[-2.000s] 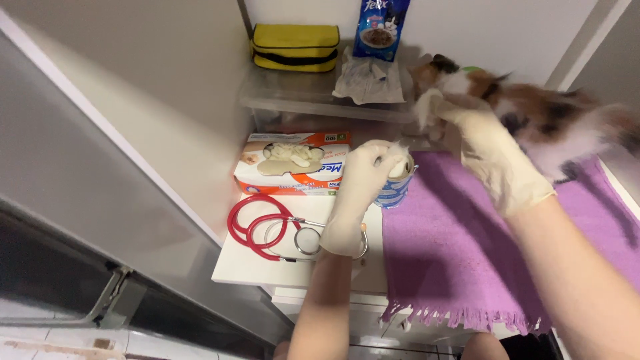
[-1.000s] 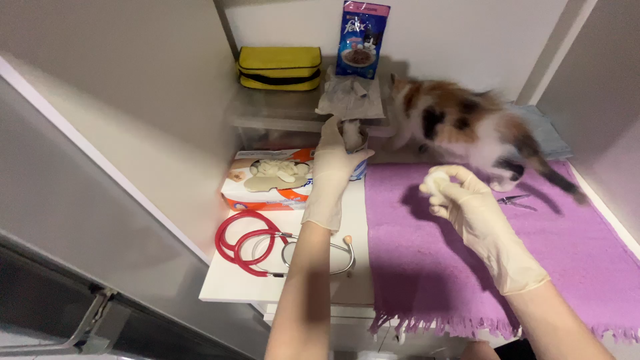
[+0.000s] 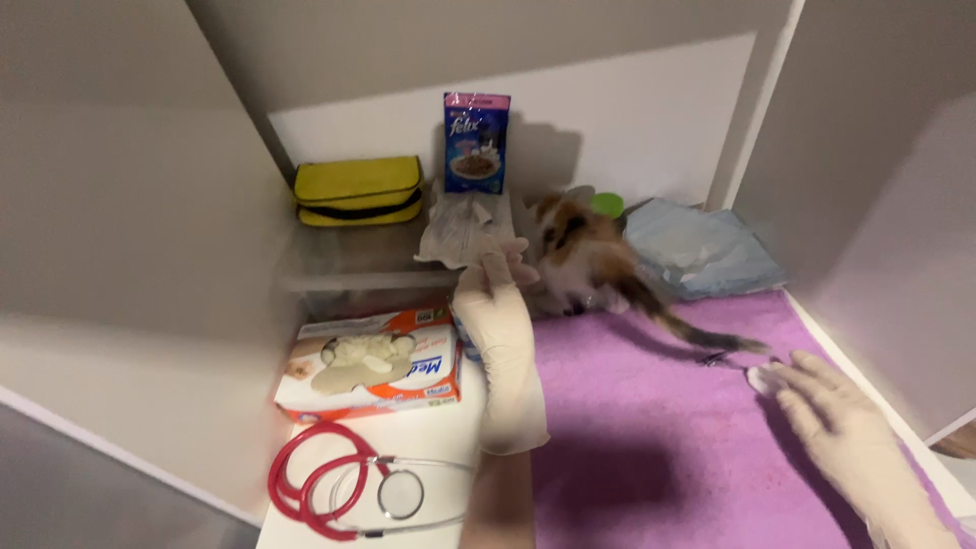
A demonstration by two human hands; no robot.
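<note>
My left hand [image 3: 499, 313], in a pale glove, reaches over a can [image 3: 467, 335] toward a crumpled white packet [image 3: 465, 229]; whether its fingers grip anything is unclear. My right hand [image 3: 835, 415], also gloved, holds a white cotton pad [image 3: 765, 379] above the right side of a purple towel [image 3: 656, 427]. Between my hands and the back wall, a calico cat [image 3: 587, 252] faces away, its tail pointing toward my right hand. A small metal tool [image 3: 717, 358] lies on the towel under the tail, too blurred to name.
At left are a glove box [image 3: 370, 366], a red stethoscope [image 3: 328, 480] and a yellow zip case [image 3: 358, 191]. A Felix food pouch [image 3: 476, 145] stands at the back wall. Folded blue pads [image 3: 701, 248] and a green round object [image 3: 608, 203] are near the cat. Panels flank both sides.
My left hand has moved from the can to the white packet. My right hand has moved right with the white pad. The cat has turned toward the back wall.
</note>
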